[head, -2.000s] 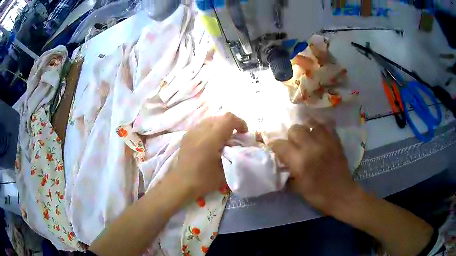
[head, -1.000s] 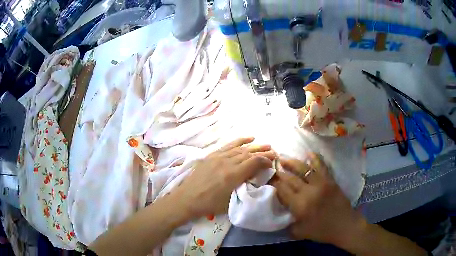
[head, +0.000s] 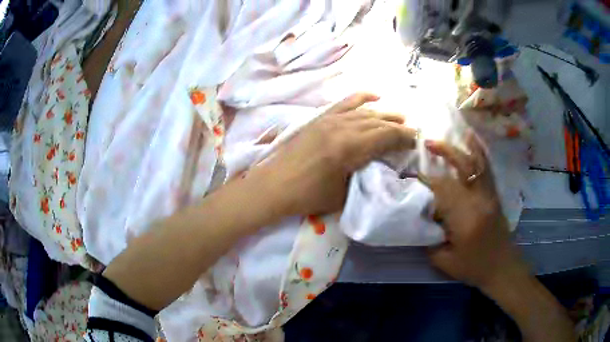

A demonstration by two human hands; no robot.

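The whitish-pink garment panel [head: 391, 204], wrong side up, bunches between my hands below the bright lamp area. My left hand [head: 348, 143] lies on the cloth with its fingers stretched toward the needle area, fingertips meeting the cloth edge. My right hand [head: 468, 200], slightly blurred, pinches the cloth between thumb and fingers and wears a ring. The presser foot [head: 416, 60] is just above, partly lost in glare. The round black knob [head: 483, 67] is to its right. A floral strip [head: 311, 264] hangs below my left wrist.
Blue-handled scissors [head: 594, 177] and an orange-handled tool [head: 572, 157] lie at the right. A crumpled floral piece [head: 505, 110] lies right of the needle. More floral cloth [head: 57, 160] is at the left. The table's grey front edge [head: 394, 264] runs below my hands.
The camera view has turned and dropped, so the machine sits higher and further right. My left hand has flattened over the cloth, and my right hand still pinches it.
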